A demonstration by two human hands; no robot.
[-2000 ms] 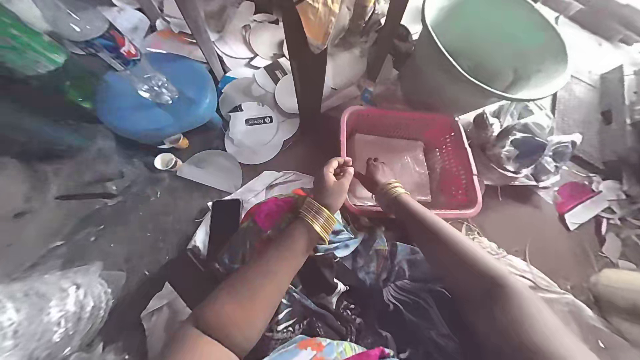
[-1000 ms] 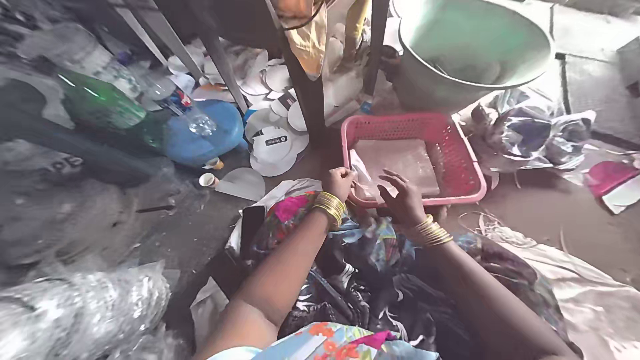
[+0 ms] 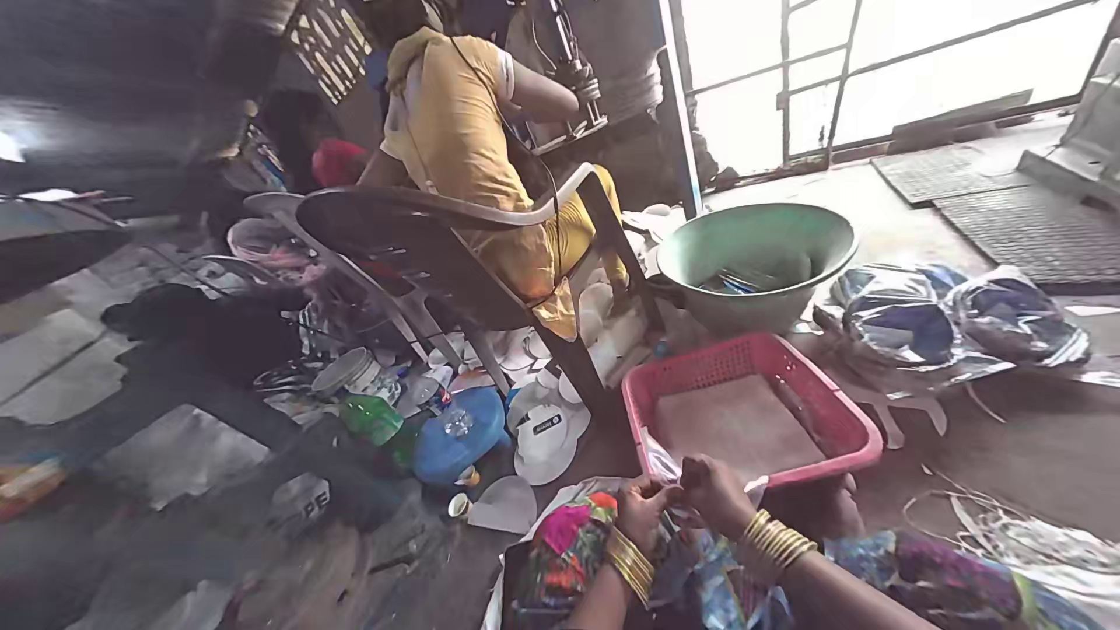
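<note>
Both my hands meet over my lap, just at the near left edge of a red plastic basket (image 3: 836,468). My left hand (image 3: 643,516) pinches a piece of clear plastic film (image 3: 662,461), and my right hand (image 3: 719,494) has its fingers closed on the same film, touching the left. Gold bangles circle both wrists. A flat pale stack (image 3: 739,429), whose material I cannot tell, lies on the basket's bottom. Colourful printed cloth (image 3: 569,538) spreads under and beside my hands.
A person in yellow (image 3: 472,131) sits on a dark plastic chair (image 3: 411,227) ahead. Beyond the basket stands a green tub (image 3: 752,306); right of it lie plastic-wrapped blue items (image 3: 906,328). White cut pieces (image 3: 547,437), a blue round object (image 3: 459,437) and cords (image 3: 989,525) lie on the floor.
My right hand, fingers spread a second ago, has closed in beside my left hand at the film. The view has tilted up, bringing the seated person into sight.
</note>
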